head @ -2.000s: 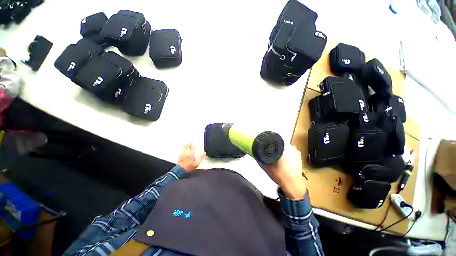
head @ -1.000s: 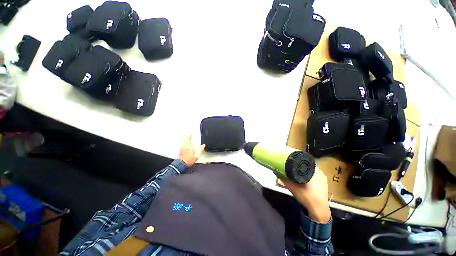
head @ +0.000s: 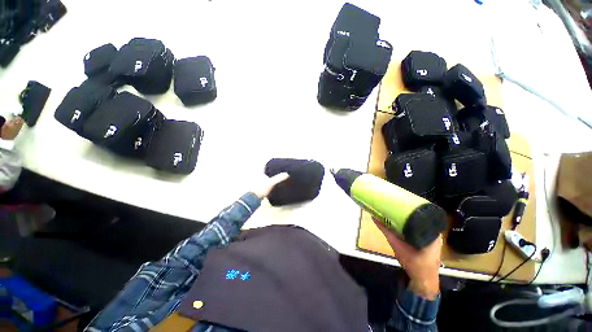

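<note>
A small black bag (head: pixel 300 182) is in front of me at the near edge of the white table. My left hand (head: pixel 271 186) holds it by its left side, with the thumb on top and the other fingers hidden. My right hand (head: pixel 412 254) is shut on a lime-green hot air gun (head: pixel 388 202) with a black rear cap. Its dark nozzle points left at the bag's right side, a little apart from it.
Black bags (head: pixel 118 121) are piled at the left. Others stand stacked (head: pixel 356 61) at the far middle and piled on cardboard (head: pixel 373 227) at the right. A power strip (head: pixel 520 244) lies at the right. Another person's hand (head: pixel 11 128) is at the far left.
My left hand has gone from resting beside the bag to gripping it, and the bag is now tilted. The hot air gun has moved right and down, its nozzle now off the bag.
</note>
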